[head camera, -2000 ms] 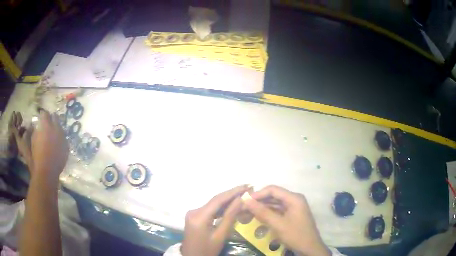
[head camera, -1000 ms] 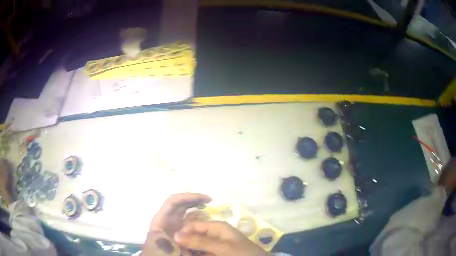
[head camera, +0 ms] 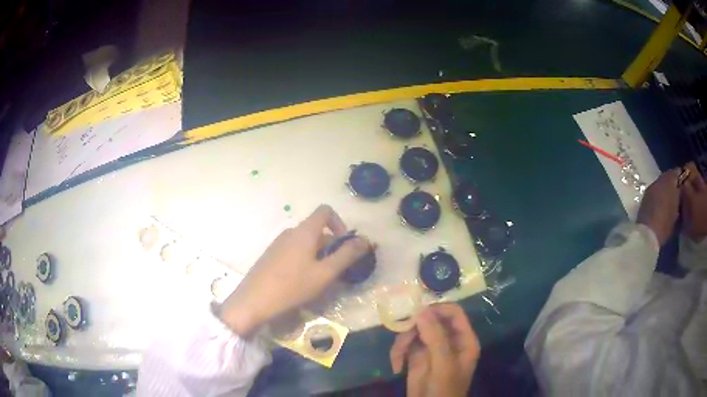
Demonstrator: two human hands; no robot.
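Note:
My left hand point(head camera: 291, 271) reaches across the mat with its fingers around a round black housing point(head camera: 358, 260) that rests on the white mat. My right hand point(head camera: 439, 349), at the bottom, pinches a thin cream ring adhesive point(head camera: 399, 307) between thumb and fingers, just right of that housing. A yellow adhesive backing sheet point(head camera: 324, 341) with round cut-outs lies under my left forearm, which hides its middle; its pale far end shows to the upper left. Several more black housings point(head camera: 419, 210) sit on the right of the mat.
Housings with pale rings point(head camera: 74, 312) and a heap of small rings point(head camera: 22, 301) lie at left. Yellow sheets point(head camera: 116, 97) lie on paper at the back left. At right, a neighbour's hands point(head camera: 663, 203) are beside white paper point(head camera: 612, 147) with small parts and a red stick.
The view has swung right. My left hand has left the backing sheet and moved onto a black housing. My right hand now holds a ring apart from the sheet, which lies on the mat.

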